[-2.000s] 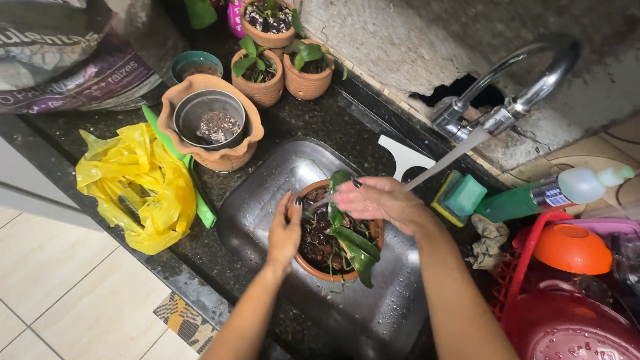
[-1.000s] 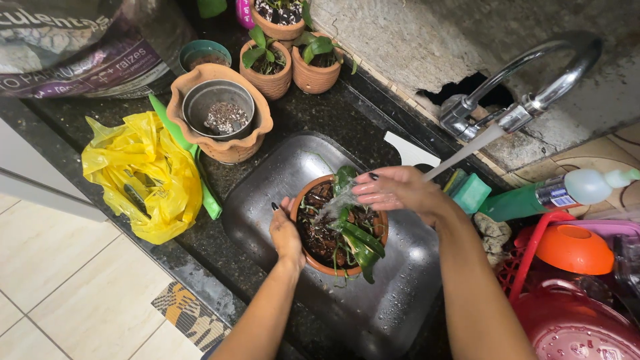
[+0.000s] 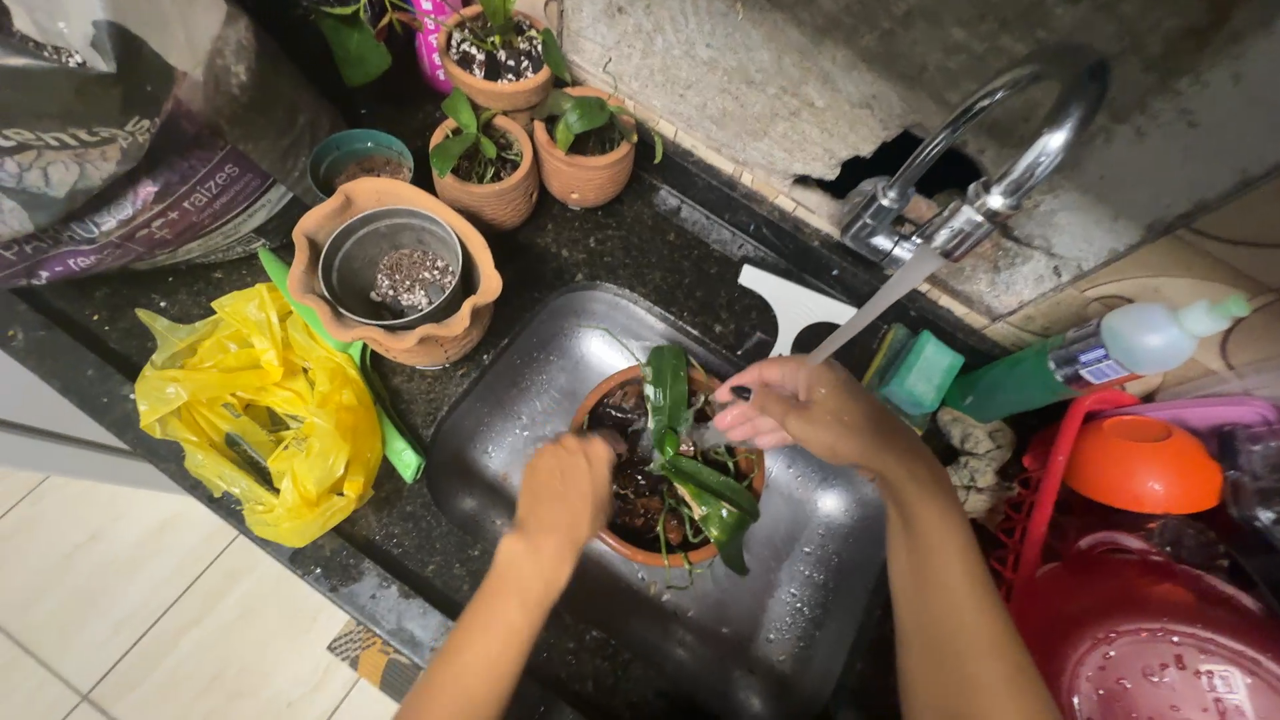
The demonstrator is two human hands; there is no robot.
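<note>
A terracotta pot [image 3: 640, 553] with bark-like substrate and a green-leaved plant [image 3: 708, 485] stands in the stainless steel sink [image 3: 800, 560]. My left hand [image 3: 565, 490] is over the pot's left rim, blurred, its fingers curled down; whether they pinch anything is hidden. Under the stream from the chrome faucet [image 3: 960, 225], my right hand [image 3: 790, 410] is cupped above the pot's right side, fingers spread a little and holding no object. Water splashes off it beside the leaves.
Left of the sink lie a yellow plastic bag [image 3: 270, 400] and a green tool [image 3: 400, 440], near a scalloped clay pot [image 3: 430, 345] holding a grey pot [image 3: 340, 265]. Small potted plants [image 3: 490, 190] stand behind. Right are a sponge [image 3: 920, 370], a green bottle [image 3: 1020, 380] and a red dish rack [image 3: 1045, 480].
My left hand has moved from the pot's outer left side to over its rim, and its fingers have curled. My right hand stays in the water stream.
</note>
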